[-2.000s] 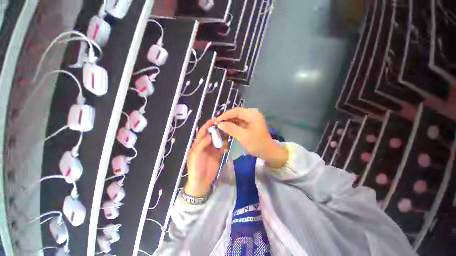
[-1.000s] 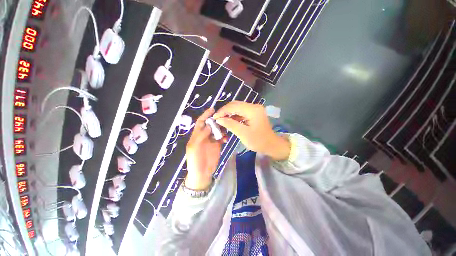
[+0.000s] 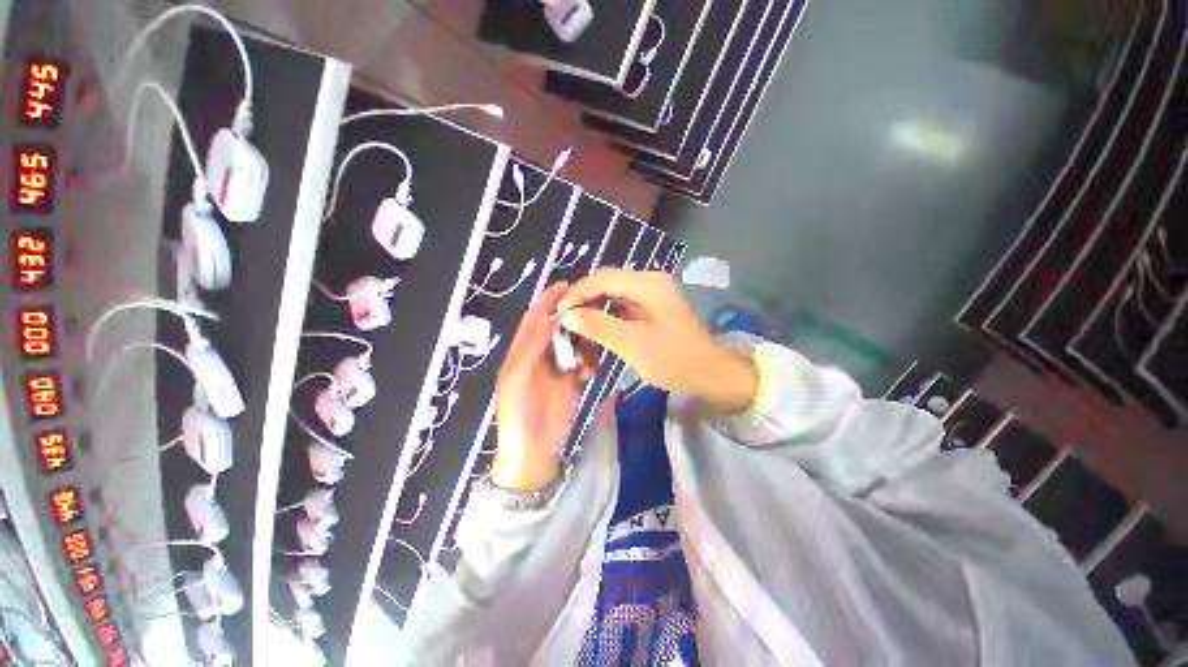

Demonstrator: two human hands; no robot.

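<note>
My left hand (image 3: 532, 401) holds a small white charging case (image 3: 565, 347) upright in its fingers, near the middle of the view. My right hand (image 3: 658, 336) is beside it, its thumb and fingertips pinched at the top of the case. What the right fingertips grip is too small to tell. A bracelet or watch circles the left wrist. Both hands are in front of the rack, off the shelves. The fingers partly cover the case.
At left, white cases (image 3: 239, 176) with looped charging cables lie on black rack shelves (image 3: 450, 176) with pale edge strips (image 3: 289, 319). Red digital displays (image 3: 34, 257) run along the far left. More racks (image 3: 1088, 235) stand at right, across a grey floor (image 3: 860, 183).
The view has turned, bringing the red displays in at far left and shifting the racks. Both hands stay together around the white case, with only small finger movement.
</note>
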